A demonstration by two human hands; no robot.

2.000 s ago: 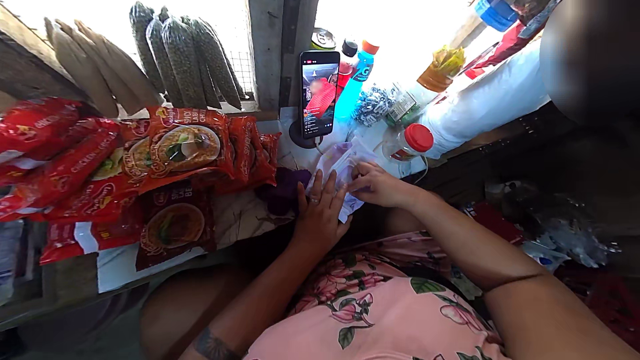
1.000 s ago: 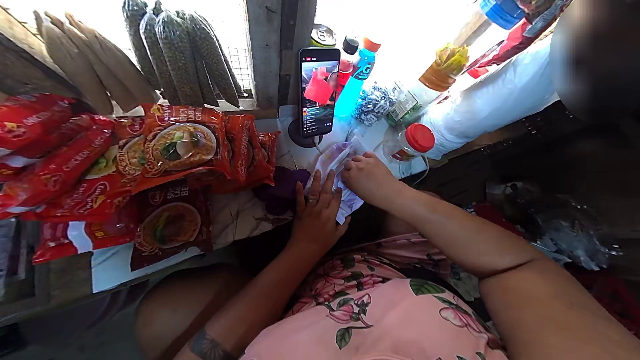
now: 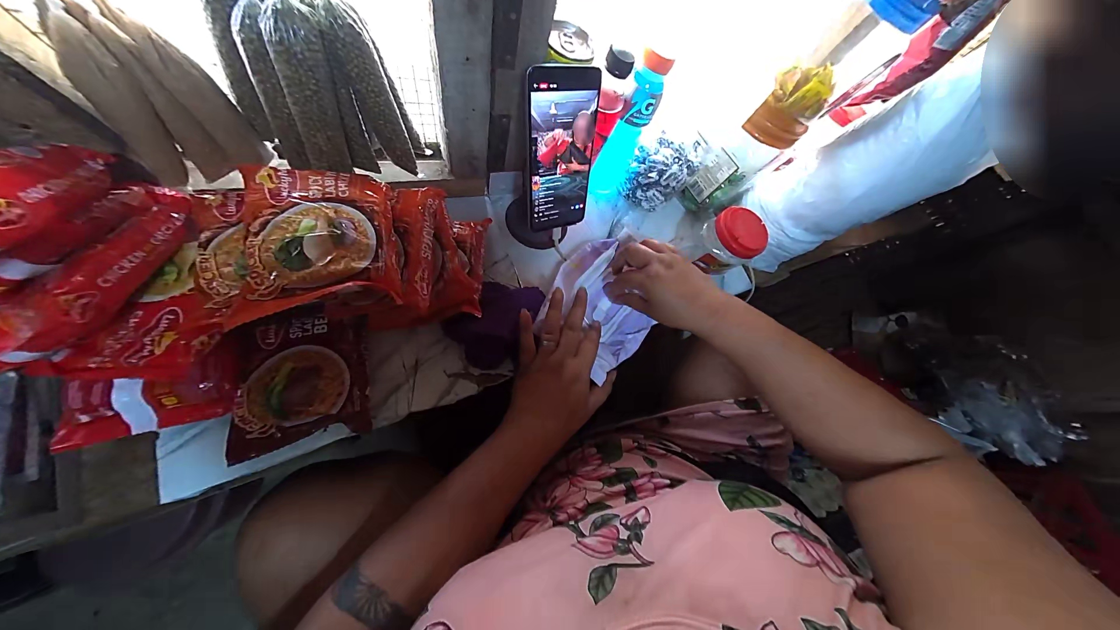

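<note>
A thin, whitish-purple plastic bag or sheet (image 3: 619, 331) lies on the table in front of a phone (image 3: 562, 157) on a round stand. My left hand (image 3: 558, 354) rests flat on its left side, fingers spread and pointing up toward the phone. At the sheet's upper right, the bent fingers of my right hand (image 3: 652, 278) are on its edge; the fingertips are partly hidden. A dark purple cloth (image 3: 497, 325) lies just left of my left hand.
Red noodle packets (image 3: 306, 245) are piled at left, below hanging bags of green beans (image 3: 302, 87). Behind the phone stand a can (image 3: 570, 44) and a blue drink bottle (image 3: 632, 122). At right are a red-lidded jar (image 3: 739, 234) and a white plastic roll (image 3: 875, 162).
My right hand has shifted slightly along the upper right of the plastic since the earlier frames. My left hand stays on its left side.
</note>
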